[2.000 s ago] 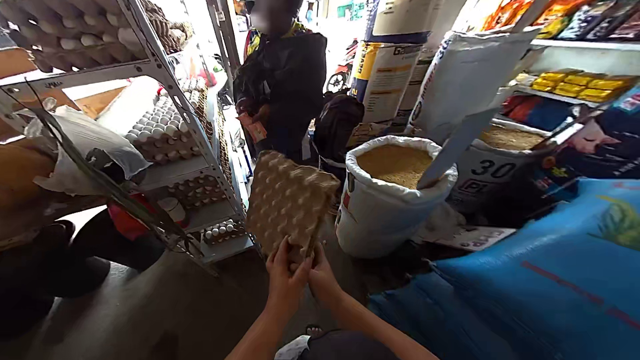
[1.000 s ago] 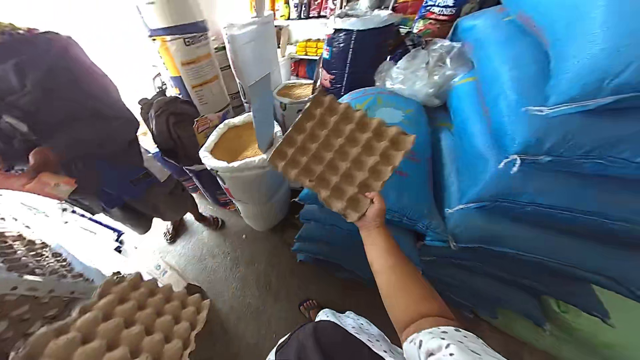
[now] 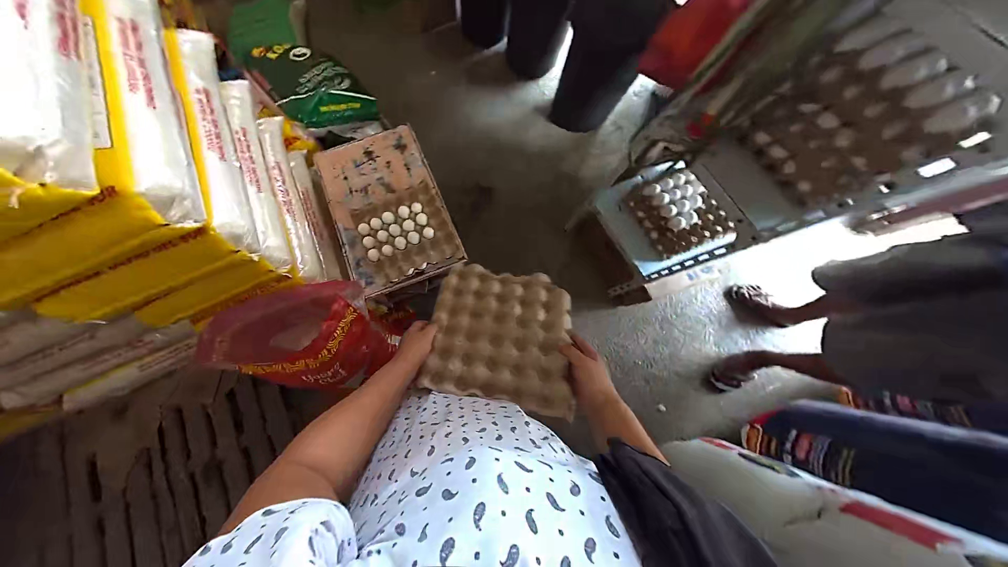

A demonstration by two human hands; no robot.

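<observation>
A brown molded-pulp egg tray is held level in front of my body, with no eggs visible on it. My left hand grips its left edge, and my right hand grips its right edge; the fingers underneath are hidden. Beyond it to the left, another pulp egg tray partly filled with white eggs rests on a worn, paint-marked box top.
A red plastic sack stands beside my left forearm. Stacked yellow and white packages rise at the left. At the right are a metal rack with egg trays, a person's sandalled feet and a white sack.
The view has swung far round. One second ago a single hand held up an egg tray; now both hands hold one low before my body.
</observation>
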